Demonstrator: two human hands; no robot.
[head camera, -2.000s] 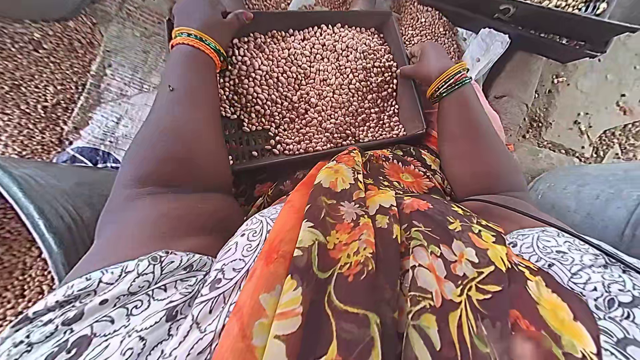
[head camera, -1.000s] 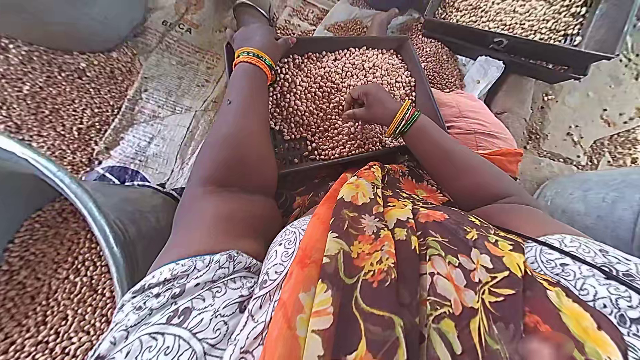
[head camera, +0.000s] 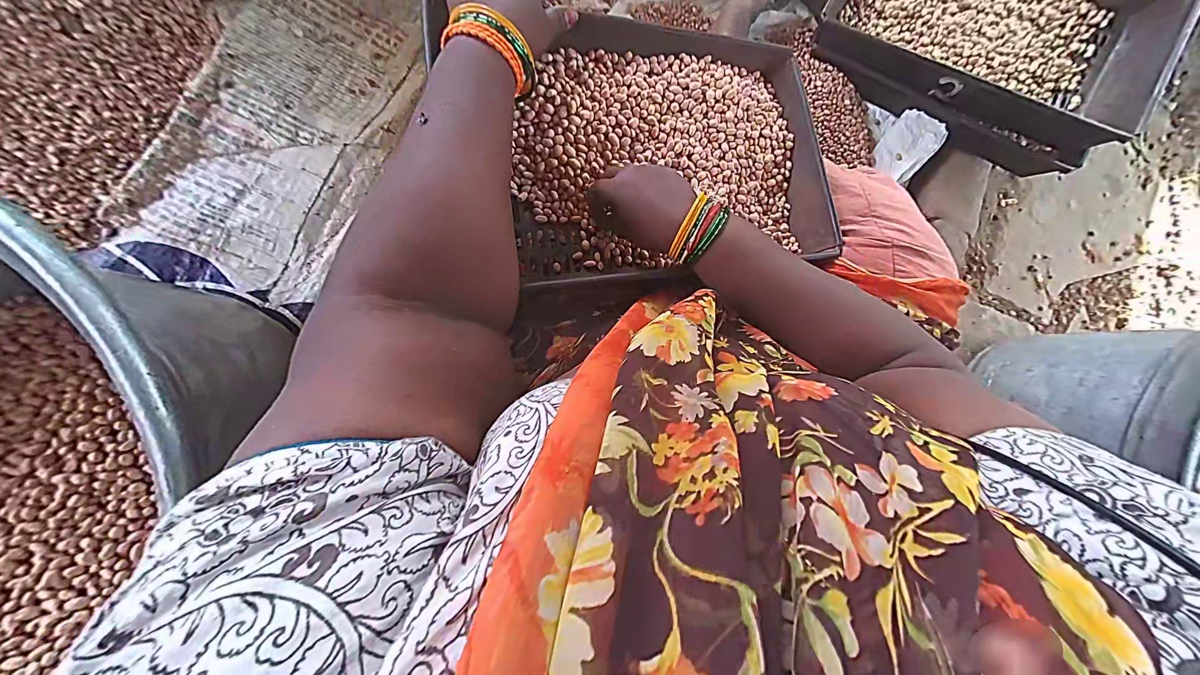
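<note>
A dark, rectangular sieve tray (head camera: 817, 187) rests at my lap, its slotted bottom showing at the near left corner. Reddish-brown nuts or beans (head camera: 675, 103) cover most of it. My left hand (head camera: 534, 23), with orange and green bangles, is at the tray's far left edge, its thumb over the rim and its other fingers mostly hidden. My right hand (head camera: 647, 208), wearing yellow, red and green bangles, is low over the nuts near the front of the tray. Its fingers are curled, and whether they hold any nuts is hidden.
A metal tub (head camera: 178, 375) of similar nuts stands at the left, beside a printed sack (head camera: 272, 178) on the floor. Loose nuts (head camera: 84, 94) lie behind it. Another tray (head camera: 975, 103) with paler nuts is at the upper right. A grey metal vessel (head camera: 1097, 384) stands at the right.
My right hand has left the tray's right rim, where it was two seconds ago, and moved inward over the nuts, then nearer the front. My left hand stays at the far left edge.
</note>
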